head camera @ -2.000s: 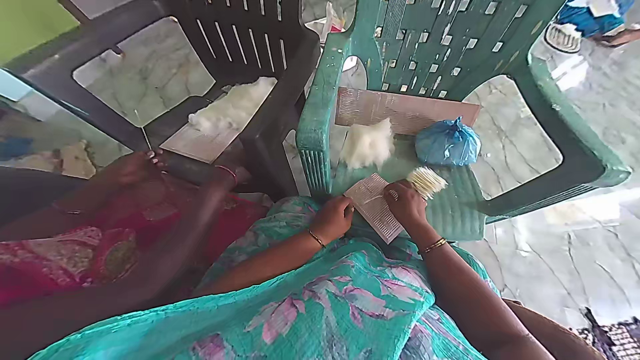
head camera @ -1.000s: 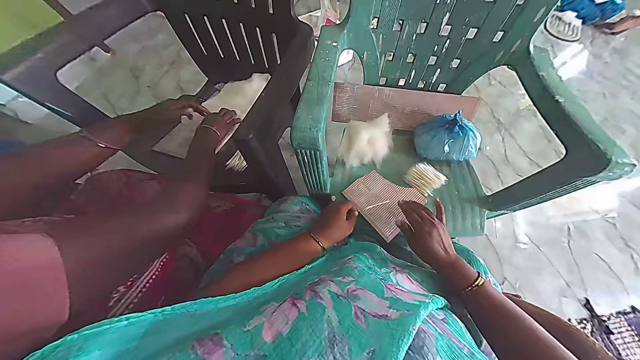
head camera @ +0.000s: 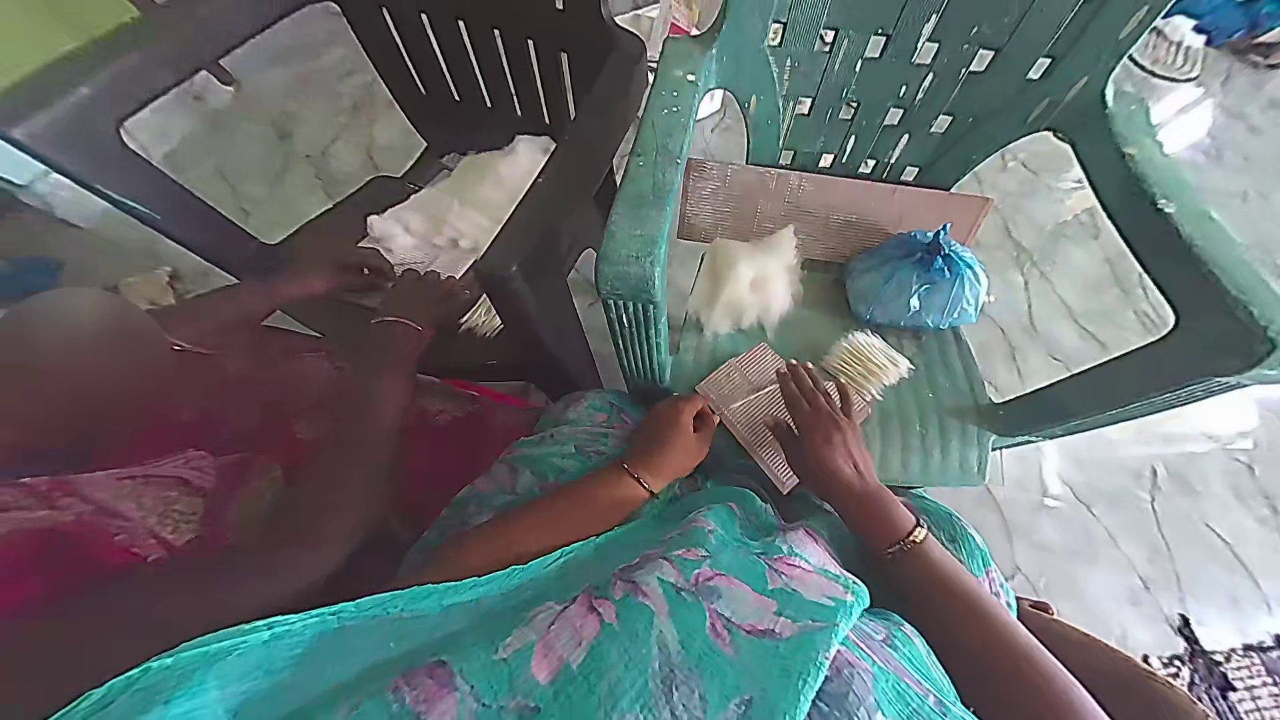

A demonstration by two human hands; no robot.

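Observation:
A ribbed cardboard piece [head camera: 745,385] lies across my lap at the front edge of the green chair's seat. My left hand [head camera: 678,435] pinches its left corner. My right hand [head camera: 825,430] lies flat on its right part, palm down with the fingers apart, over a thin white strand [head camera: 762,393] that looks like cotton. Just beyond my right fingertips is a bundle of thin cotton wicks [head camera: 868,363]. Farther back on the seat are a tuft of cotton wool [head camera: 750,280] and a tied blue plastic bag [head camera: 917,280].
A long ribbed board [head camera: 830,210] leans at the back of the green plastic chair [head camera: 635,250]. To the left, another person's hands [head camera: 410,290] work at a board with cotton [head camera: 465,215] on a dark chair [head camera: 540,300], with more wicks [head camera: 482,318] beside it.
My right hand has come off the wick bundle and lies flat on the cardboard. The other person's hands have moved from in front of the dark chair onto the board there.

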